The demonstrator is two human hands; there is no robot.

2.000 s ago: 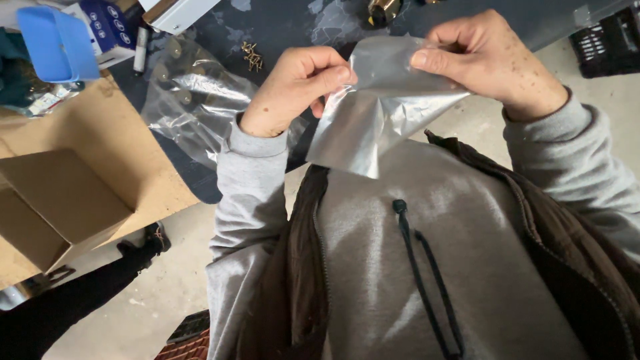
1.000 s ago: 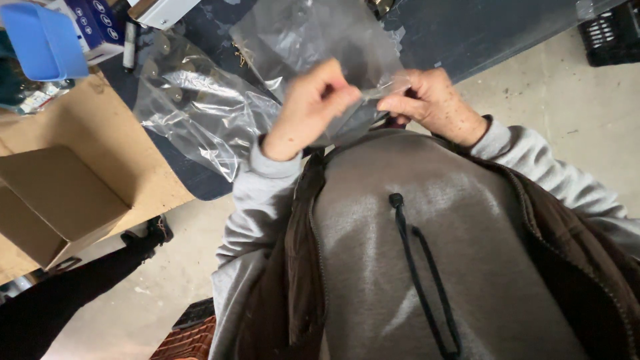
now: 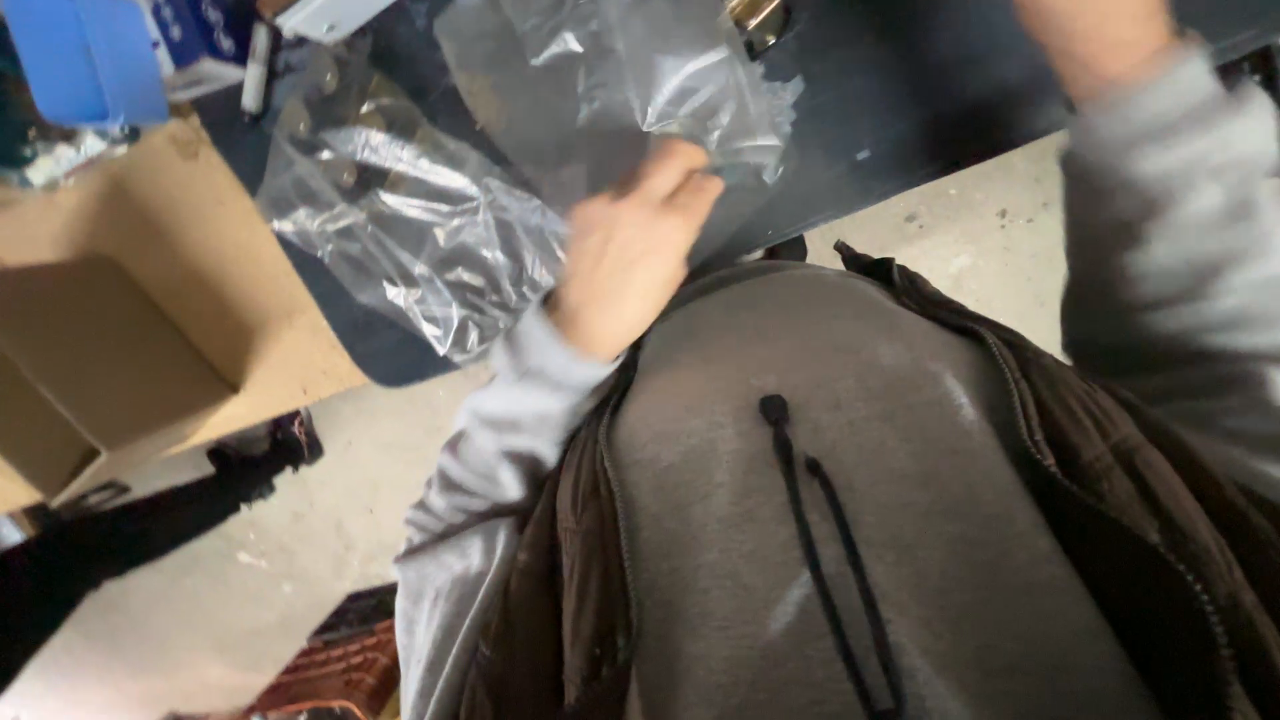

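A clear plastic bag (image 3: 640, 80) lies spread over the dark tabletop (image 3: 900, 110), and my left hand (image 3: 640, 240) is at its near edge, fingers curled and blurred. Whether those fingers pinch the film cannot be made out. To the left of that hand rests a second clear plastic bag (image 3: 400, 200) with a few round items inside. My right hand (image 3: 1100, 40) is at the upper right over the table, cut off by the top of the view; its fingers are out of sight.
An open cardboard box (image 3: 120, 350) stands at the left. Behind it are a blue plastic bin (image 3: 90, 60), a blue and white box (image 3: 200, 40) and a marker (image 3: 257, 70). A brass-coloured metal part (image 3: 757, 22) lies at the top. A person's dark-clothed leg (image 3: 120, 550) shows at lower left.
My right hand has moved away to the right from the bag that both hands were at. That bag, held up two seconds ago, now lies on the table.
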